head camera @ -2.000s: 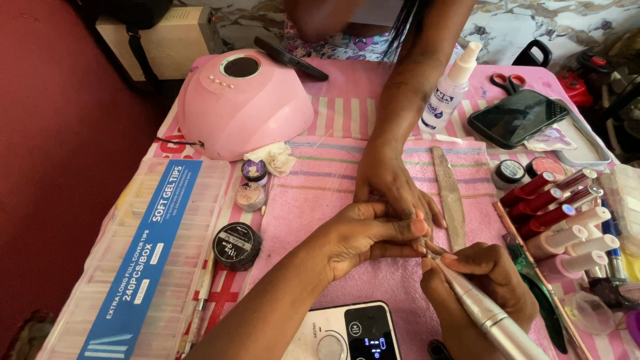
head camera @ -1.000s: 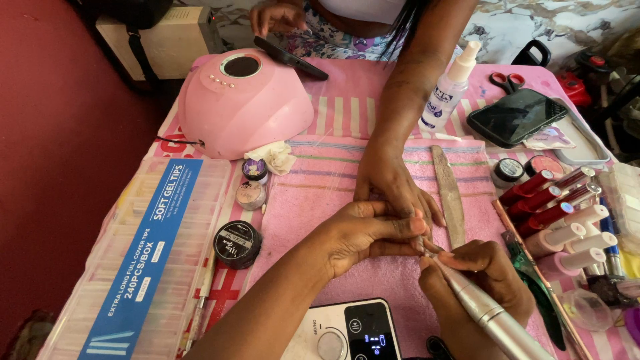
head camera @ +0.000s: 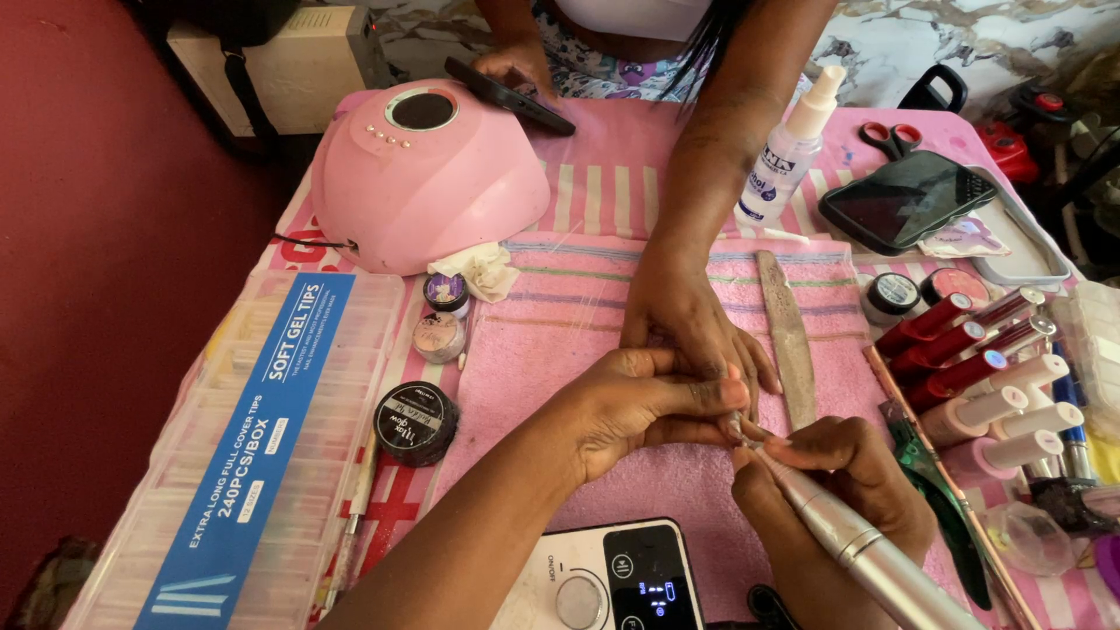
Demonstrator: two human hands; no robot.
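My left hand (head camera: 643, 407) grips a finger of another person's hand (head camera: 691, 315), which lies palm down on the pink towel (head camera: 560, 341). A silver electric nail drill handpiece (head camera: 849, 529) is held in my right hand (head camera: 831, 490), its tip at the nail of that finger. The exact contact is hidden by fingertips. Below my hands sits the drill's control unit (head camera: 604, 582) with a knob and a lit display. A worn nail file (head camera: 786, 337) rests on the towel beside the person's hand.
At left stand a pink nail lamp (head camera: 429, 184), a nail tip box (head camera: 254, 455) and a black jar (head camera: 416, 423). At right are a spray bottle (head camera: 787, 153), red-handled scissors (head camera: 891, 138), a smartphone (head camera: 906, 201) and several polish bottles (head camera: 945, 350). The person's other hand (head camera: 516, 66) holds a dark phone (head camera: 510, 96).
The person's other hand has come into view and now holds the dark phone by the lamp. My hands stay at nearly the same place, with the drill at the finger.
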